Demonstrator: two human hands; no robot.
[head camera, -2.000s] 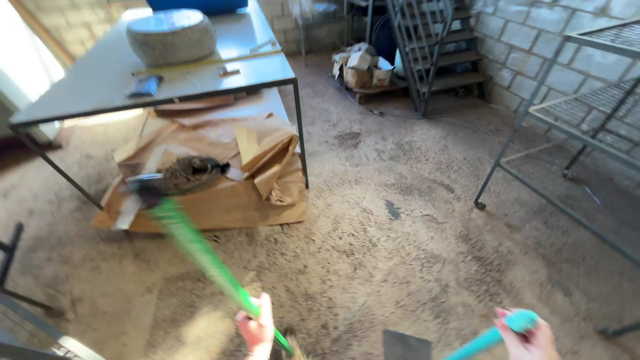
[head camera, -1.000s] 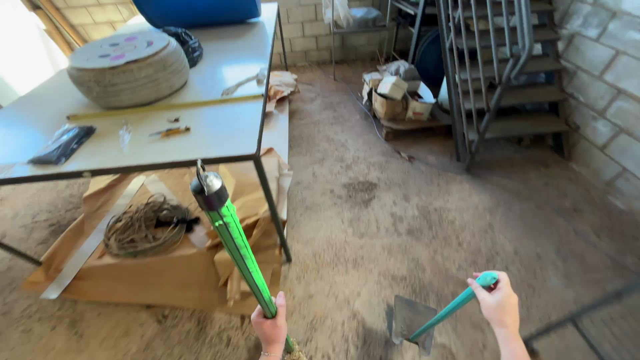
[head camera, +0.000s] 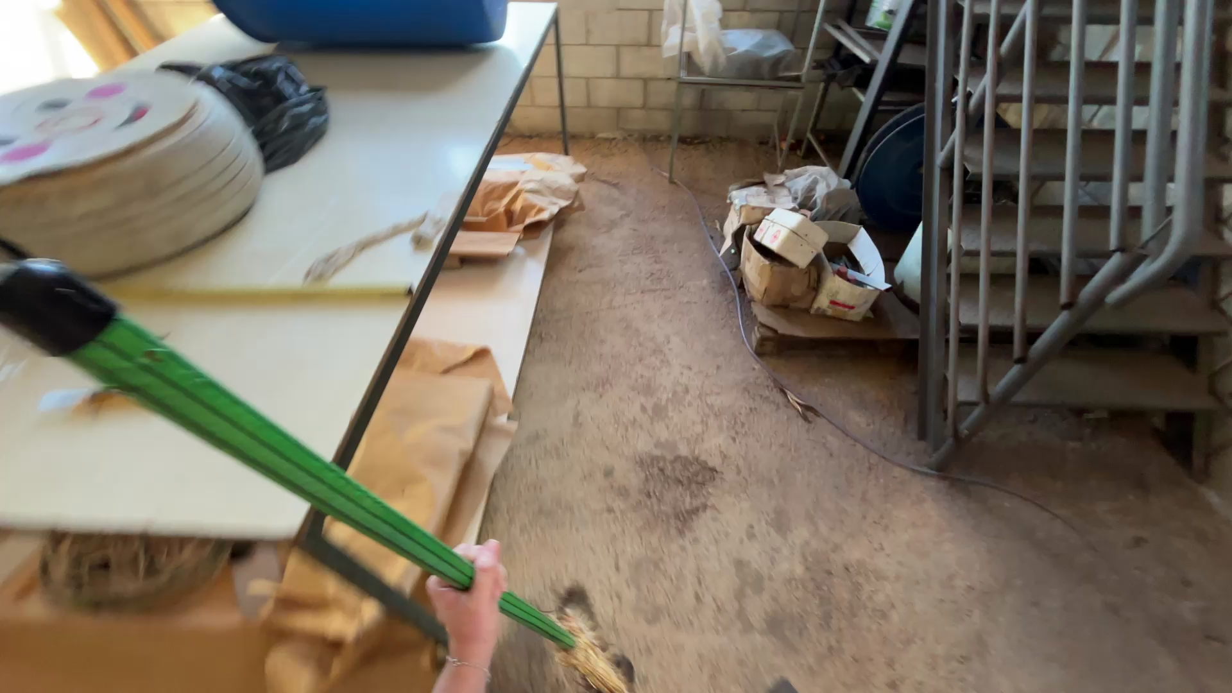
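Note:
My left hand (head camera: 469, 597) is closed round the lower part of the green handle of a straw broom (head camera: 289, 467). The handle slants across the table's near corner, its black end at the upper left. The broom's straw bristles (head camera: 592, 659) are near the concrete floor at the bottom centre. A dark patch of dirt (head camera: 677, 486) lies on the floor above them. My right hand is out of view, and only a small dark edge, possibly of the dustpan, shows at the bottom.
A white table (head camera: 212, 385) holds a round rope-like pouf (head camera: 125, 183), a black plastic bag (head camera: 269, 101) and a yellow strip. Brown paper (head camera: 414, 443) lies beneath. Cardboard boxes (head camera: 847, 289) stand by the metal staircase (head camera: 1097, 318). A cable (head camera: 866, 448) crosses the floor.
The view has moved in towards the table and staircase. My right hand and the teal dustpan handle, seen earlier at the lower right, have left view. The broom handle slants more to the left.

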